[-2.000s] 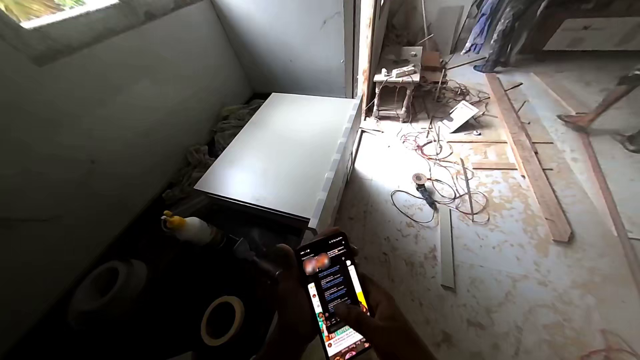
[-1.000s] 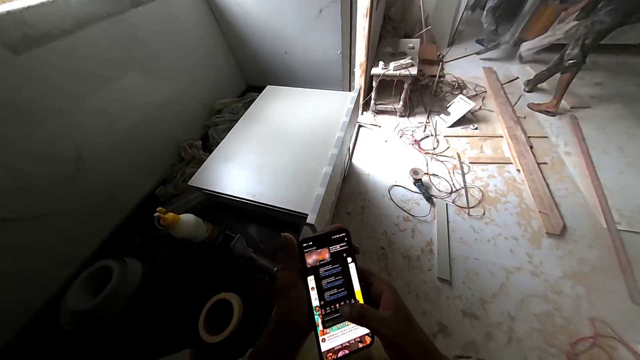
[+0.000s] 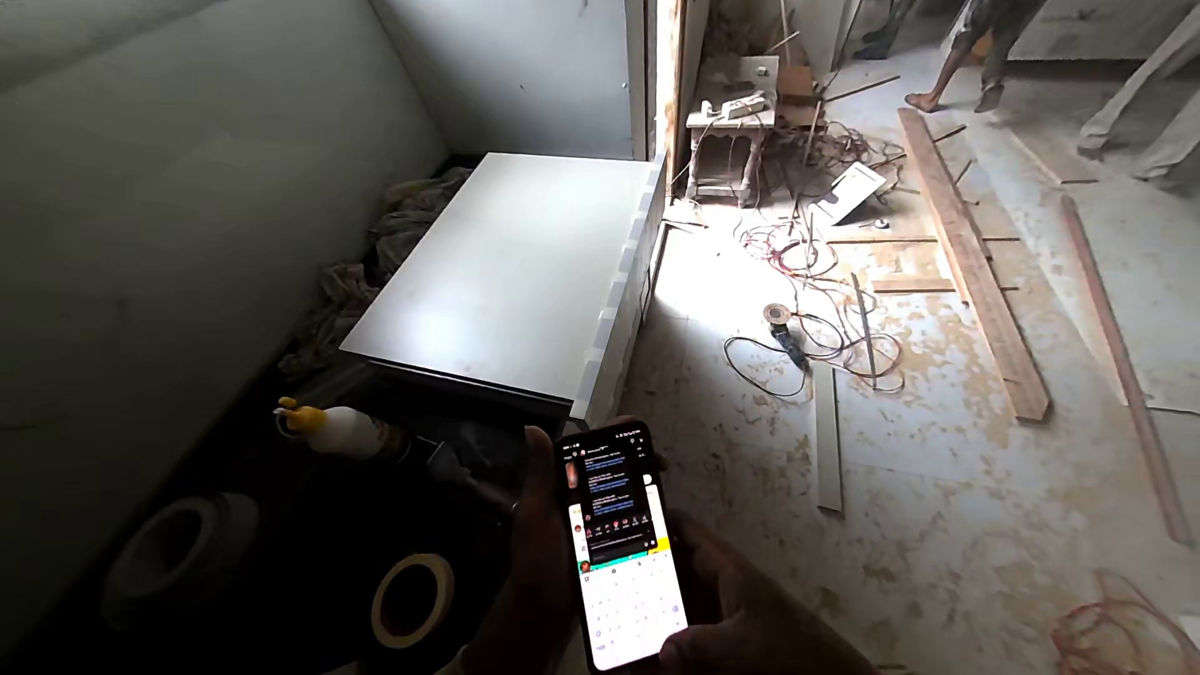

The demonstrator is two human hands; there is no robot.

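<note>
A lit smartphone (image 3: 623, 553) stands upright in both hands at the bottom centre, a pale keyboard filling the lower part of its screen. My left hand (image 3: 539, 553) is closed along its left edge, thumb up the side. My right hand (image 3: 741, 600) supports the right edge, with its thumb over the lower right of the screen. Left of the phone, on a dark surface, are a roll of masking tape (image 3: 412, 600), a wider pale roll (image 3: 183, 548) and a white bottle with a yellow cap (image 3: 337, 431). A putty-knife-like tool near the left hand is too dark to tell.
A white-topped cabinet (image 3: 506, 272) lies ahead beside crumpled sheeting (image 3: 337, 291). On the floor at right are an angle grinder (image 3: 786, 337), tangled cables, a pale strip (image 3: 828, 441) and wooden planks (image 3: 975, 262). A small table (image 3: 731, 122) holds a power strip. Other people's legs (image 3: 975, 47) show at the top right.
A pale keyboard now fills the lower phone screen, where other content showed before. Another person's legs at the upper right have shifted. Both hands still hold the phone.
</note>
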